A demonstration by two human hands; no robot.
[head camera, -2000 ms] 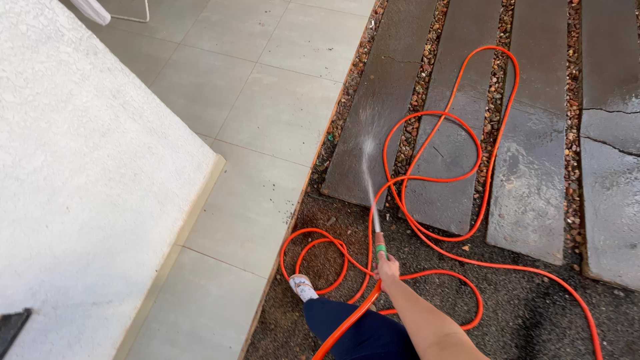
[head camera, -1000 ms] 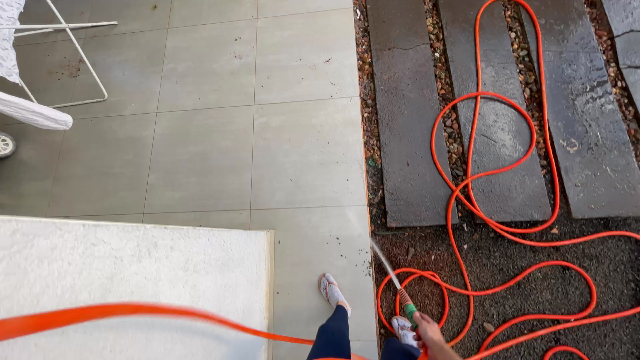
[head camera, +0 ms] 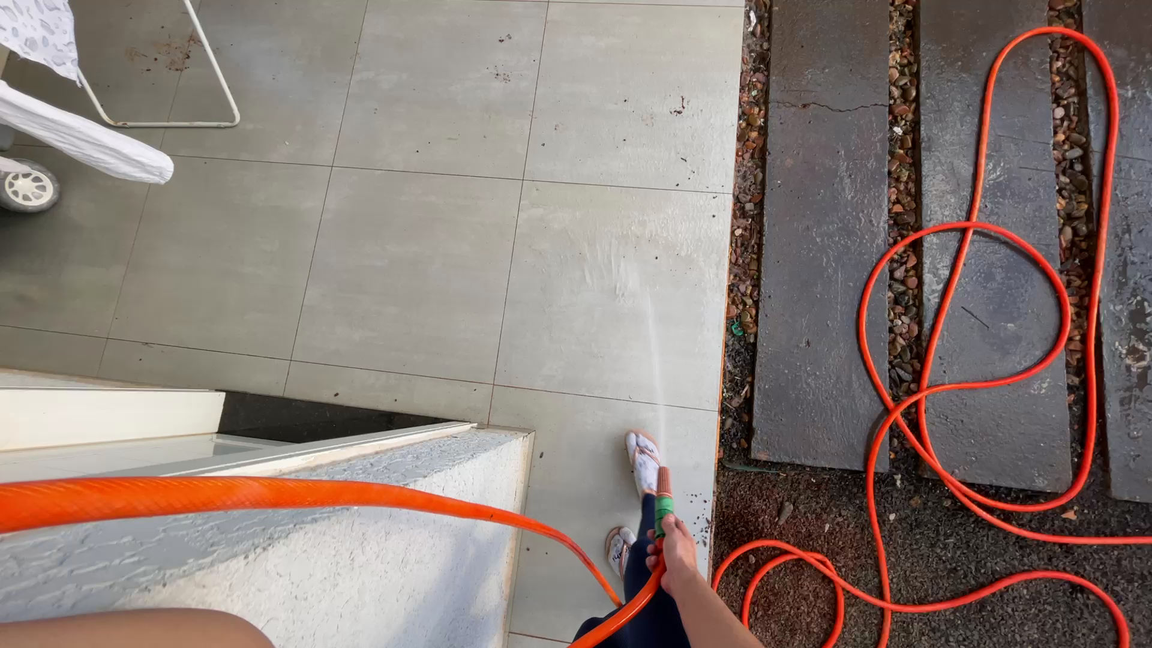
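Note:
My right hand (head camera: 679, 551) grips a garden hose nozzle (head camera: 664, 504) with a green band and a reddish-brown tip, low in the view. A thin jet of water (head camera: 657, 360) runs from it up onto the grey floor tiles (head camera: 414, 261), where it splashes. The orange hose (head camera: 270, 493) crosses the lower left in front of the wall and curves back near my legs. More of the orange hose (head camera: 967, 385) lies in loops over the dark slabs at the right. Part of my left arm shows at the bottom left edge; my left hand is out of view.
A textured white wall (head camera: 432, 531) stands at the lower left. A white metal frame (head camera: 225, 90) and a wheel (head camera: 29, 186) are at the upper left. Dark slabs (head camera: 823, 261) with pebble strips (head camera: 903, 180) between them border the tiles. My feet in flip-flops (head camera: 644, 459) are on the tiles.
The water jet has moved from the dark slabs onto the tiles. Both feet now show on the tiles; one second ago one was beside the hose on the dark ground. The view has shifted left.

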